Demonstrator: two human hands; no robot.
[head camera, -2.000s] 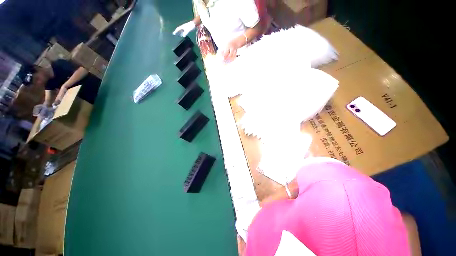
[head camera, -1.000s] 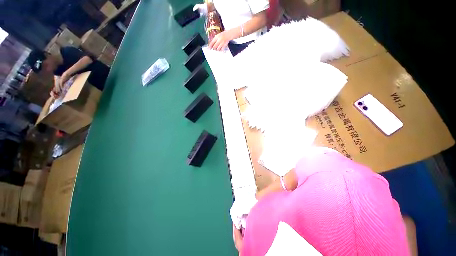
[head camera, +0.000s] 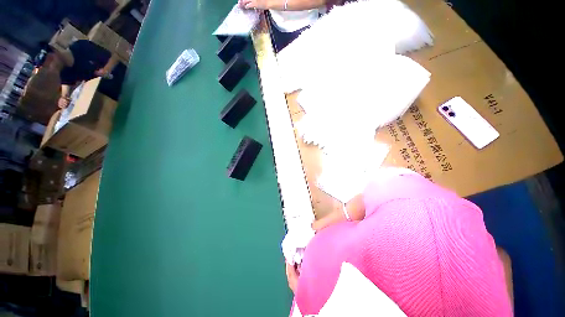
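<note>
My right hand (head camera: 298, 243), in a white glove, is at the belt's near edge, left of my pink sleeve. My bare left hand (head camera: 291, 278) shows only as a sliver below it, mostly hidden by pink cloth. A small dark patch lies between the hands; what they hold cannot be told. Several black housings stand in a row on the green belt (head camera: 173, 217), the nearest one (head camera: 244, 158) farther up the belt than my hands. A silvery bagged housing (head camera: 183, 67) lies left of the row. Overexposed white bubble bags (head camera: 365, 93) are fanned out on the cardboard (head camera: 495, 155).
A pink-backed smartphone (head camera: 468, 122) lies on the cardboard. At the top, another worker's hand (head camera: 255, 4) holds a whitish bag (head camera: 237, 21) over the row's far end. Across the belt, a person in dark clothes (head camera: 93, 62) is at an open carton (head camera: 80, 124). White edge tape (head camera: 288, 167) lines the belt.
The housings and the bagged piece have moved up the belt, away from my hands. The view has shifted a little. The far worker now holds a bag over the belt. My hands stay close together.
</note>
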